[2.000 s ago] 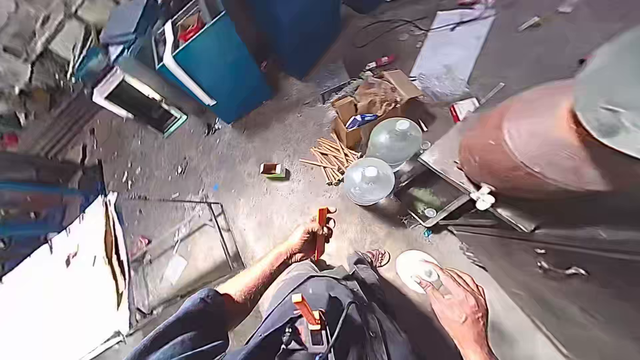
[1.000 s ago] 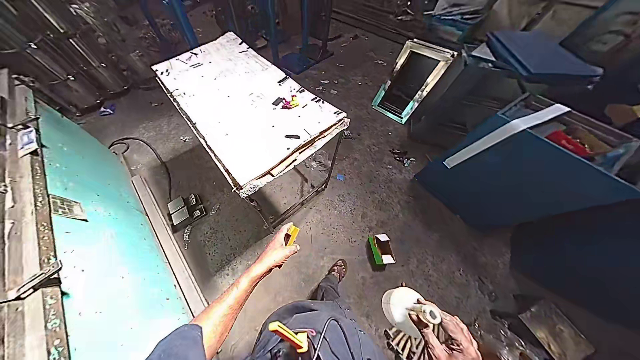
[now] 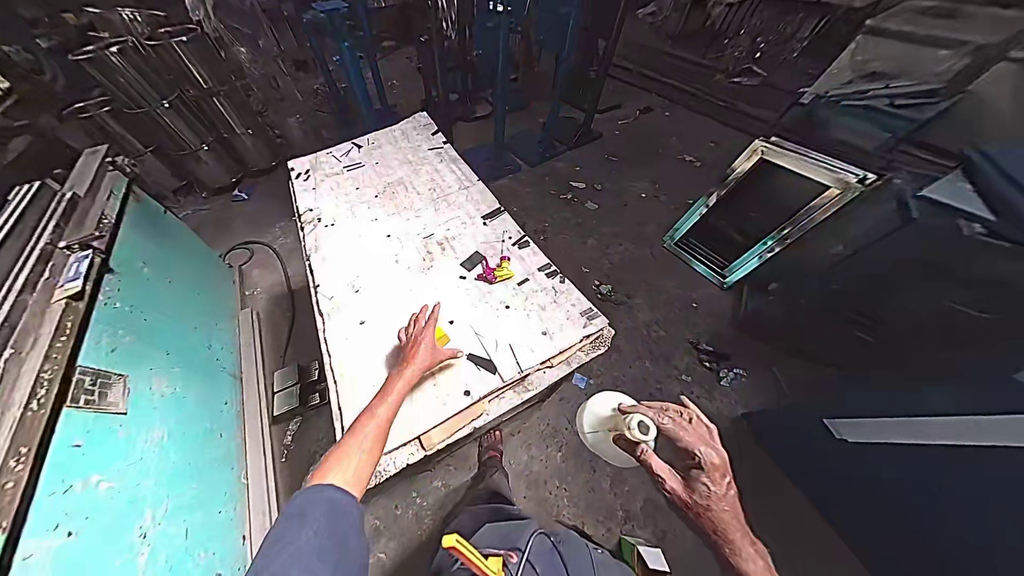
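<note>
My left hand is over the near part of a white-topped table, fingers spread, with a small yellow object beside or under the fingers; whether it still touches them I cannot tell. Between the thumb and fingers of my right hand is the narrow neck of a white funnel-shaped piece, held right of the table's near corner. A magenta and yellow object, possibly a spray trigger, lies on the tabletop among dark strips. A yellow-handled tool shows at my waist.
A turquoise panel stands at the left, with a pedal-like box and cable on the floor beside it. Right of the table are a rectangular metal frame and a dark blue surface. A small green box sits near my legs.
The view has swung from the floor with glass globes to the table. My left hand has reached forward over the tabletop, and its fingers have spread. My right hand still holds the white piece.
</note>
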